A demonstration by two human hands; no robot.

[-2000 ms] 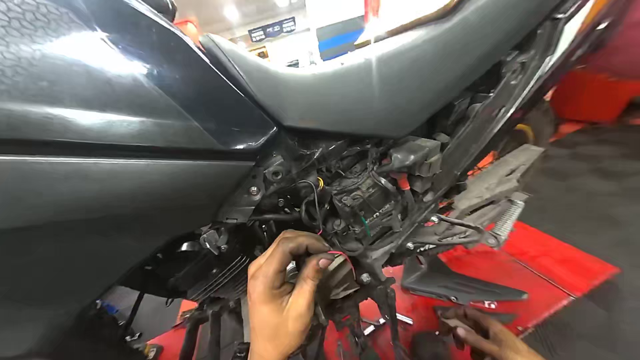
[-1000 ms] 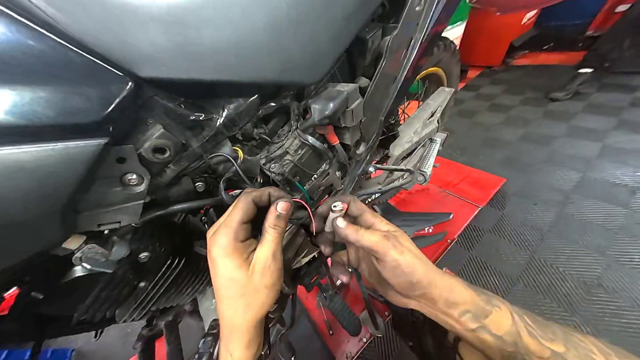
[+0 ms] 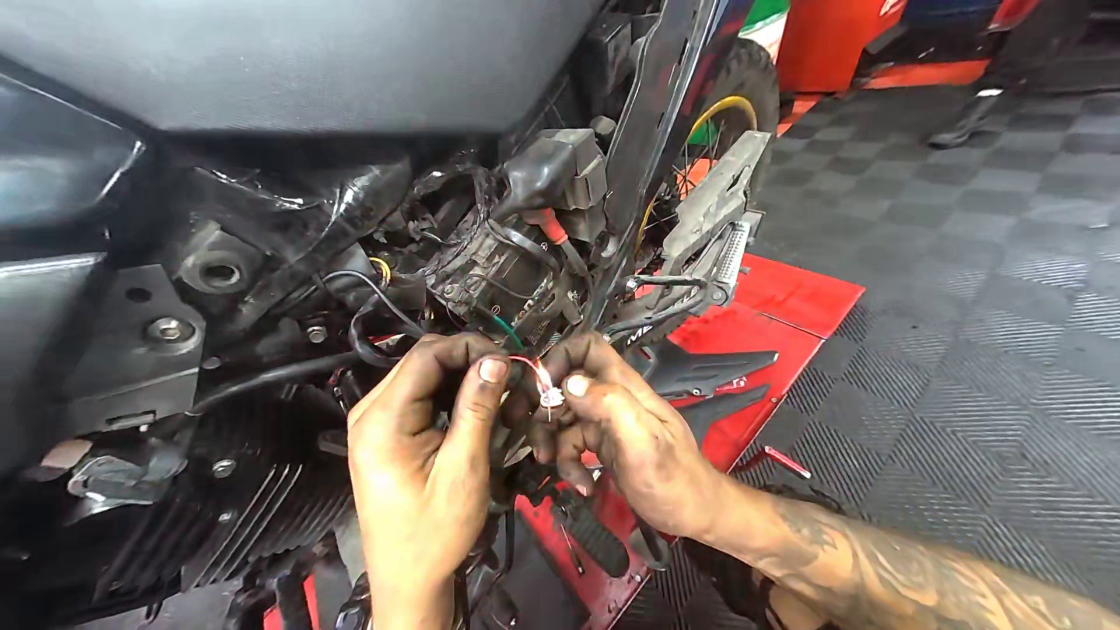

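Observation:
My left hand [image 3: 437,429] pinches a thin red wire [image 3: 523,360] between thumb and forefinger, in front of a motorcycle's open side. Close beside it, my right hand [image 3: 626,420] grips a small white connector [image 3: 550,398] at the end of that wire. Just behind both hands sits the black battery [image 3: 516,284], with a green wire [image 3: 505,331] at its lower edge and a red terminal boot [image 3: 548,226] above. A black cable [image 3: 367,302] loops near my left fingers. My fingertips partly hide the connector.
The motorcycle seat [image 3: 332,70] spans the top left. Right of the battery are a footrest bracket [image 3: 717,210] and the spoked rear wheel [image 3: 757,87]. Black plastic panels [image 3: 700,372] lie on a red platform [image 3: 787,306]. A person's shoe [image 3: 958,136] is on the checkered floor at upper right.
My right hand has come up from the lower right to meet my left hand, and a white connector now shows in its fingers. The view has shifted toward the rear wheel.

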